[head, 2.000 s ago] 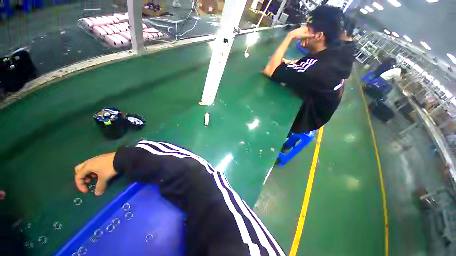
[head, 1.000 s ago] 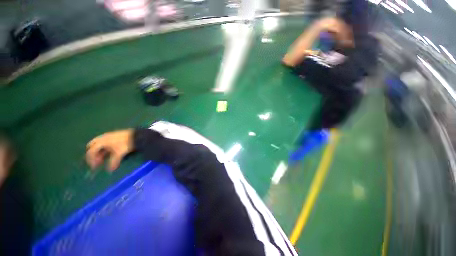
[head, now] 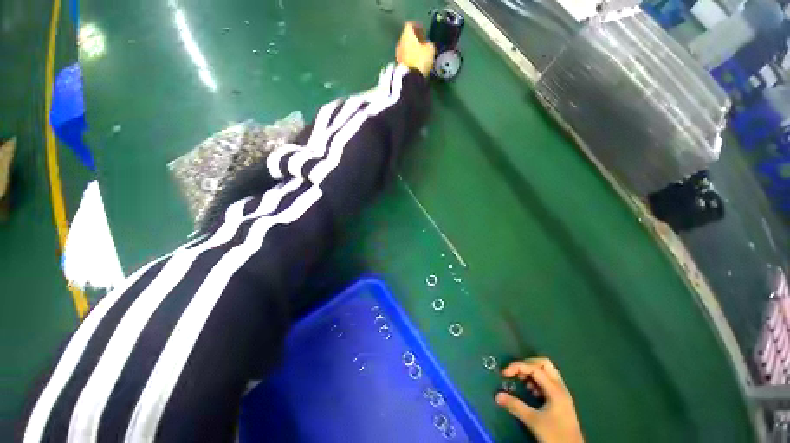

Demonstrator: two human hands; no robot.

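My left hand (head: pixel 416 50) is at the far end of the green belt (head: pixel 537 234), against a dark rounded unit (head: pixel 446 29). A black disc with a pale centre (head: pixel 447 65) sits beside that unit. The left fingertips are partly hidden, so their grip is unclear. My right hand (head: pixel 539 394) is low at the right, thumb and fingers curved with a gap between them. A thin metal ring (head: pixel 508 386) shows in this gap, seemingly on the belt. More loose rings (head: pixel 456 330) lie nearby, and several lie inside the blue tray (head: pixel 346 381).
A clear bag of small parts (head: pixel 208 169) lies beyond my left sleeve, partly covered by it. A metal rail (head: pixel 606 164) edges the belt at the right, with a large silvery wrapped block (head: pixel 637 95) and a black object (head: pixel 689 201) beyond. A blue stool (head: pixel 69 108) stands at the left.
The view has swung left along the belt. My left arm is now fully in view, stretched to a dark unit. My right hand remains curved beside the tray and rings.
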